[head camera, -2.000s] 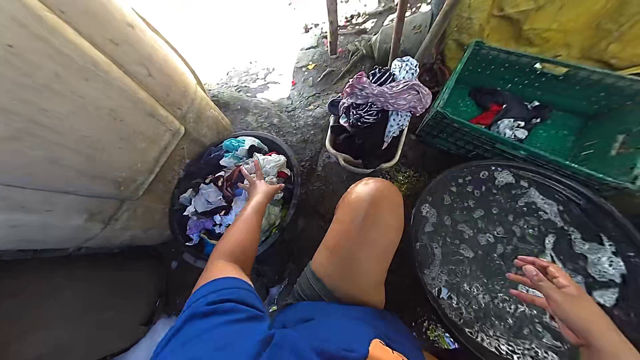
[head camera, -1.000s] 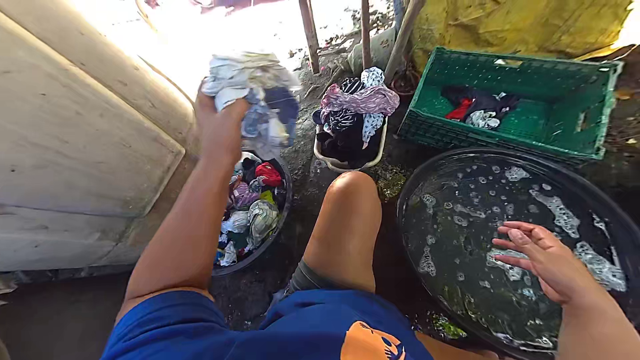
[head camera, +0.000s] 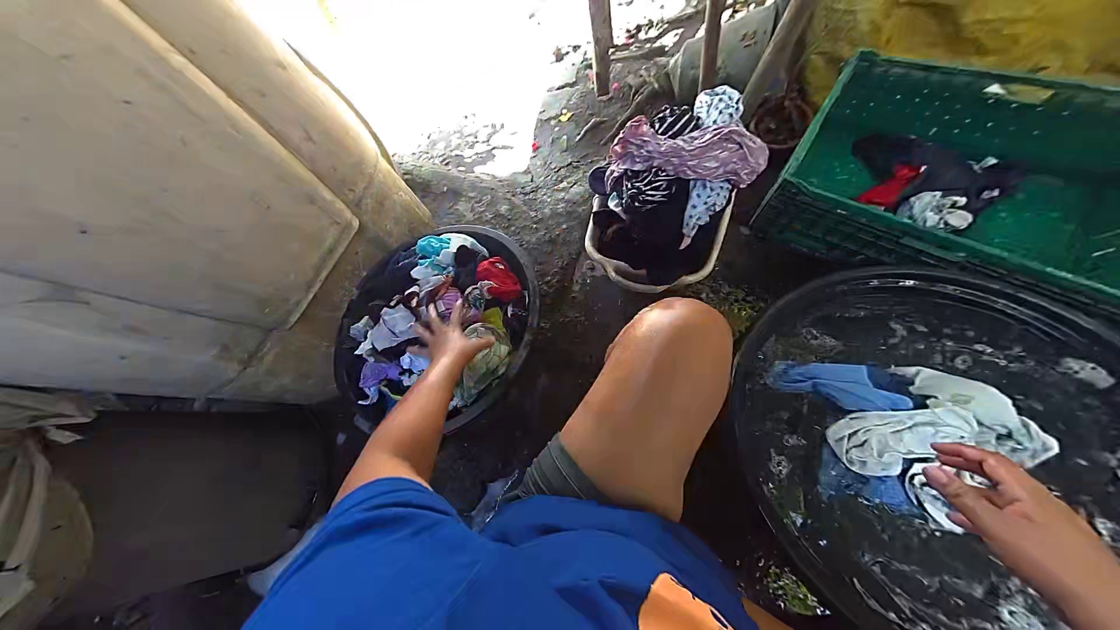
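My left hand [head camera: 451, 337] is spread, fingers apart, over a heap of mixed clothes [head camera: 394, 328] in a round black tub [head camera: 522, 350] at the left. Whether its fingertips touch the cloth I cannot tell. My right hand [head camera: 989, 490] hovers with loosely bent fingers over the wide black basin [head camera: 748, 385] of soapy water at the right, holding nothing. Beneath and beyond it, white garments [head camera: 945, 429] and a blue garment [head camera: 844, 385] lie wet in that water.
Between the tubs stands a pale basin [head camera: 647, 284] heaped with dark and patterned clothes [head camera: 687, 157]. A green plastic crate [head camera: 1041, 197] holding a few garments [head camera: 936, 179] borders the wide basin. Wooden posts [head camera: 602, 48] rise behind. A pale panel [head camera: 157, 175] flanks the left tub.
My left hand, which held a bundle of clothes up in the air one second ago, is back over the left tub without it. White and blue garments now lie in the wide basin.
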